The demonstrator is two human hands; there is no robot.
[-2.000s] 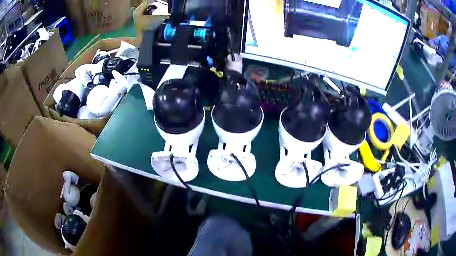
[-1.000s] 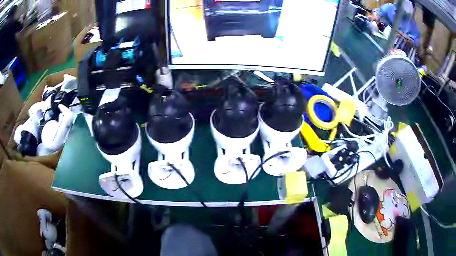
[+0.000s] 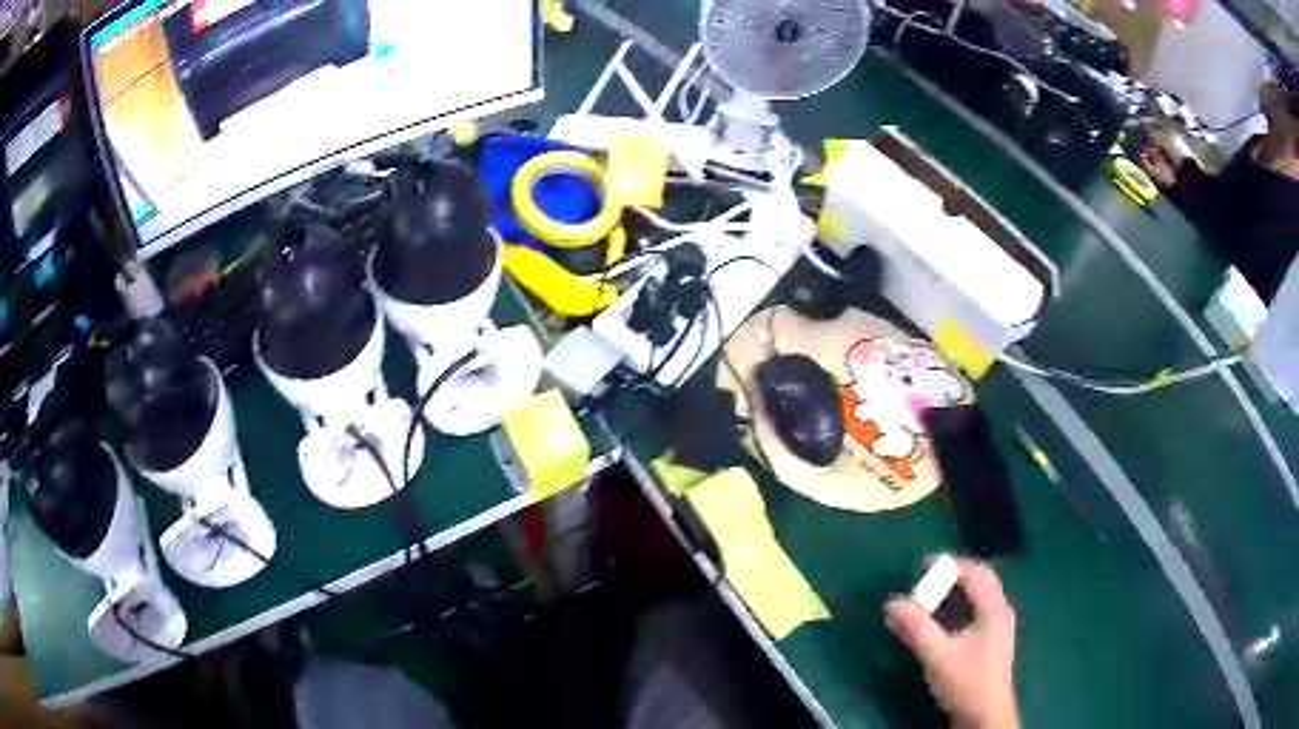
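My right hand (image 3: 969, 644) is at the lower right over the green bench, holding a small white part (image 3: 935, 584) between thumb and fingers. Something dark shows beside the part within the grip; I cannot tell what it is. A flat dark slab (image 3: 977, 477) lies just above the hand, on the right edge of the round mouse pad (image 3: 886, 481). A black mouse (image 3: 799, 409) sits on the pad. My left hand is not in view. Several white cameras with black ball heads (image 3: 437, 235) stand in a row at the left, with black leads hanging over the bench edge.
A bright monitor (image 3: 314, 86) stands behind the cameras. Tape rolls (image 3: 560, 200), a cabled power strip (image 3: 712, 306) and a fan (image 3: 786, 43) are right of it. An open white carton (image 3: 926, 242) lies beyond the pad. Yellow sticky strips (image 3: 748, 548) line the bench edge. Another person (image 3: 1254, 192) is at far right.
The view has swung right, so the cameras and monitor now lie further left and the cardboard bins have left the picture. My right hand has come into view holding the white part.
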